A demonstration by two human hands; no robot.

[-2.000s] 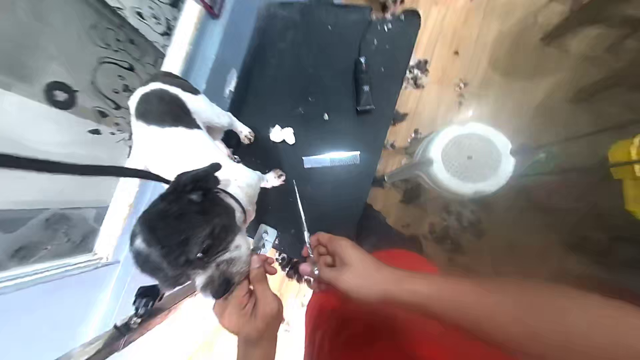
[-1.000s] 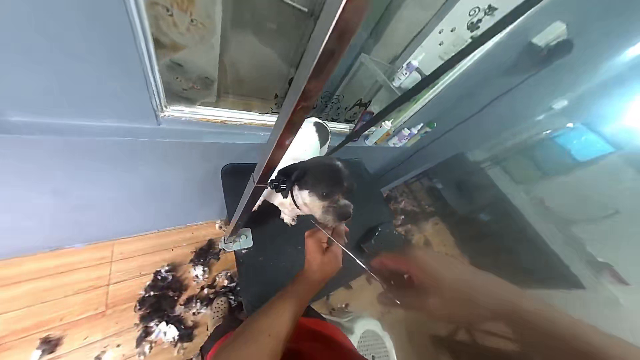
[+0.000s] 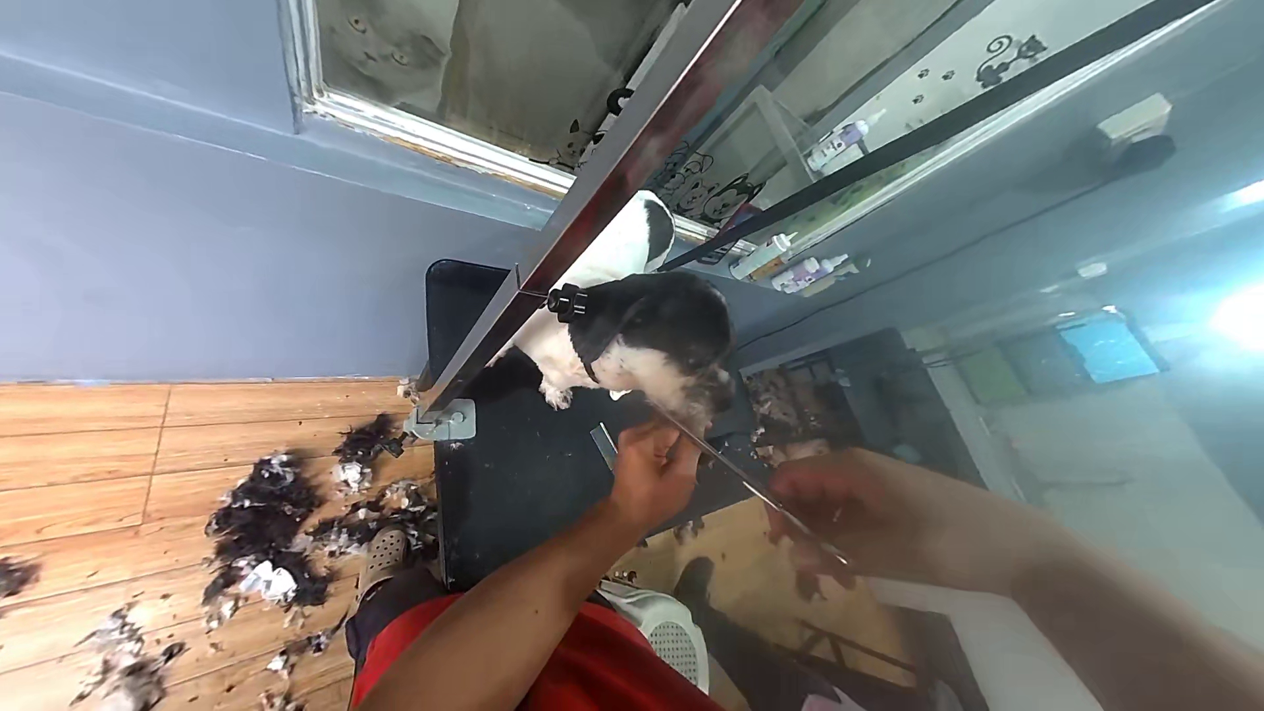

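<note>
A black-and-white dog (image 3: 664, 326) sits on the black top of a grooming table (image 3: 513, 494), its head low and turned to the right. My left hand (image 3: 654, 472) is at the fur of its muzzle and chin, fingers bent against it. My right hand (image 3: 825, 513), blurred, is round the handle end of long thin metal scissors (image 3: 741, 476); their blades point up and left to the dog's chin. Whether the blades are apart cannot be told. A metal comb (image 3: 604, 446) lies on the table, left of my left hand.
A metal grooming arm (image 3: 592, 212) with a black knob (image 3: 567, 302) slants across the table beside the dog, clamped at its left edge. Cut fur (image 3: 267, 533) lies in heaps on the wooden floor. A white stool (image 3: 671, 637) stands below the table. Bottles (image 3: 805, 274) line the window ledge.
The view has turned greatly since two seconds ago. The scissors, which pointed away from the dog's face then, now reach its chin. My left hand has stayed at the muzzle.
</note>
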